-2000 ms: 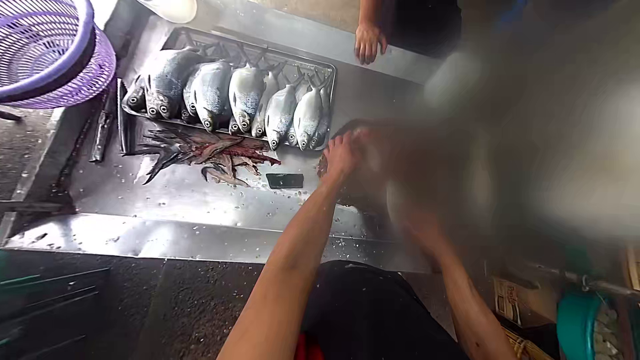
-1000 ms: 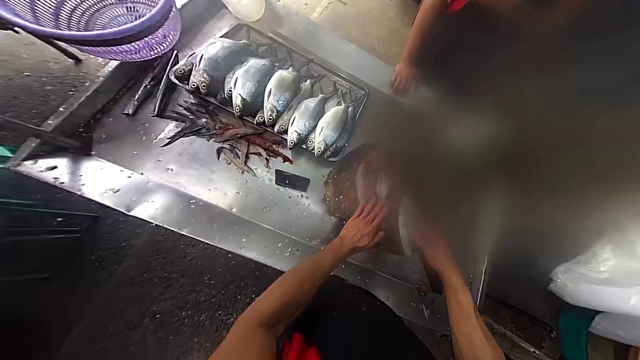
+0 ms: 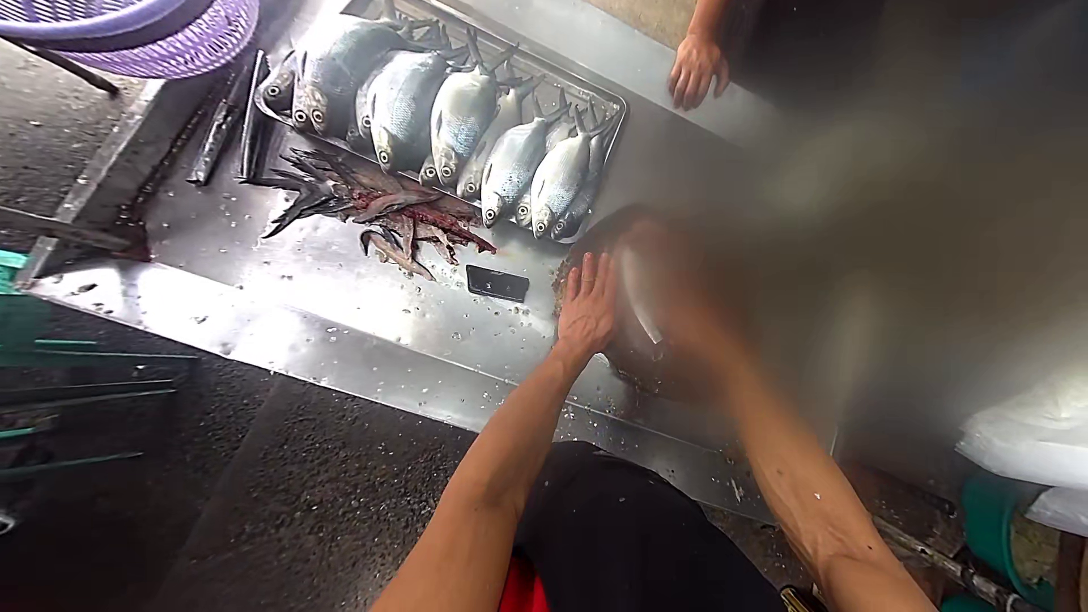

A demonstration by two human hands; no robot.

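Observation:
My left hand (image 3: 588, 304) lies flat, fingers extended, on the left part of a round chopping block (image 3: 650, 365), beside a pale, narrow, fish-like piece (image 3: 637, 293) that is partly blurred. My right hand (image 3: 693, 314) is over the block's right part, so smeared that its fingers and anything in them cannot be made out. A metal tray (image 3: 623, 127) of silvery whole fish (image 3: 406, 106) rests beyond the block to the left. Fish backbones and scraps (image 3: 382, 204) lie in front of the tray, with a small dark rectangular object (image 3: 497, 283) close by.
A co-worker's hand (image 3: 699, 72) rests on the far edge of the metal table (image 3: 340, 336). Purple plastic baskets (image 3: 170, 42) are at the upper left, near dark elongated pieces (image 3: 223, 127). White plastic bags (image 3: 1033, 429) sit at the right. A blur covers the upper right.
My left hand has shifted from the blurred middle of the block to its left side, where it lies flat. The co-worker's hand stays near the far edge. The view has turned and moved.

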